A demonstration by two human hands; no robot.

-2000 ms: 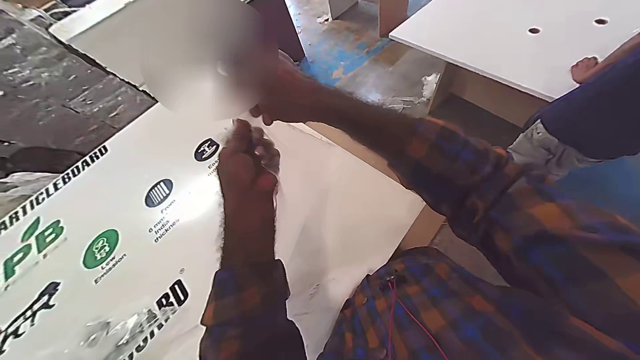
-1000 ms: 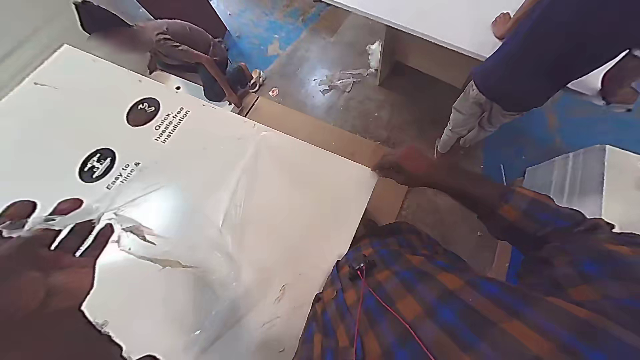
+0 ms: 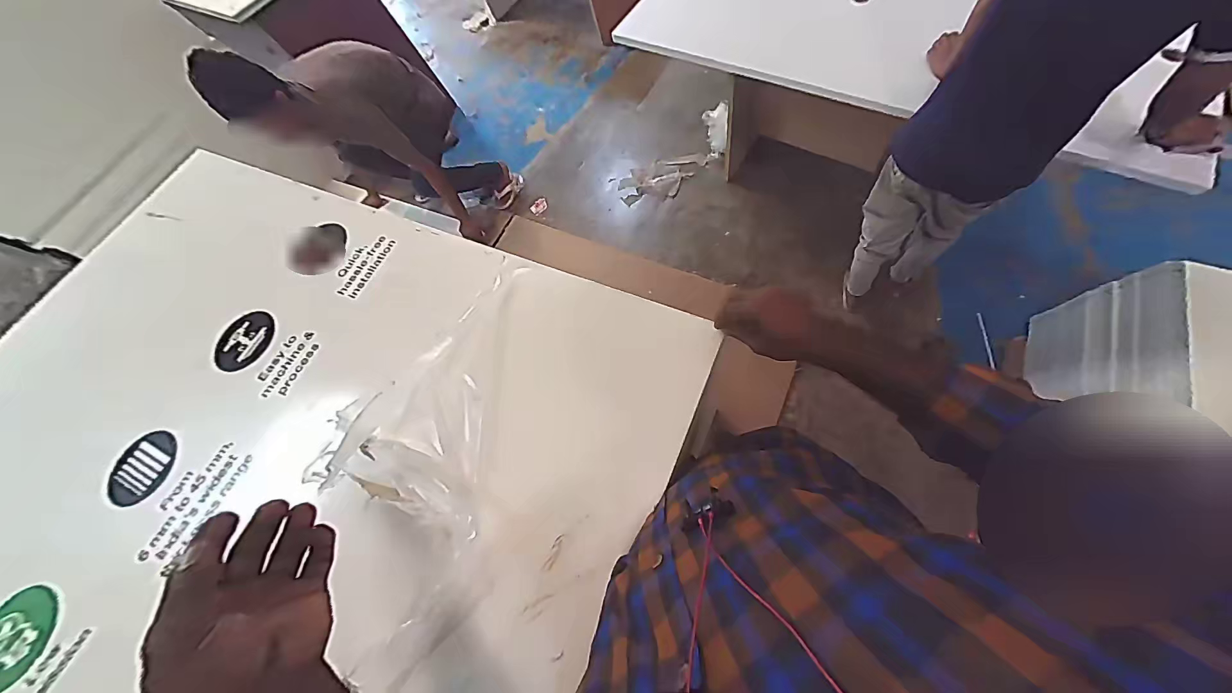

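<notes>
A large white board [image 3: 577, 385] lies in front of me, partly covered by clear plastic film [image 3: 452, 423] with printed writing and round icons. The film is torn and wrinkled near the middle. My left hand [image 3: 255, 602] is over the board at the lower left, fingers spread, palm showing, with nothing in it. At the board's right corner is my right hand [image 3: 770, 322], blurred, its fingers curled; whether it grips the edge or film there I cannot tell. Brown board [image 3: 626, 274] shows beneath and beyond the white one.
A person [image 3: 375, 106] crouches beyond the board's far edge, hands low beside it. Another person [image 3: 982, 106] stands at a white table [image 3: 818, 58] at the upper right. Plastic scraps [image 3: 664, 178] lie on the floor. A pale stacked block [image 3: 1107, 332] is at right.
Two seconds ago my hands were close together over the board; they are now far apart. Since one second ago, my left hand appears lower over the film. The view has shifted.
</notes>
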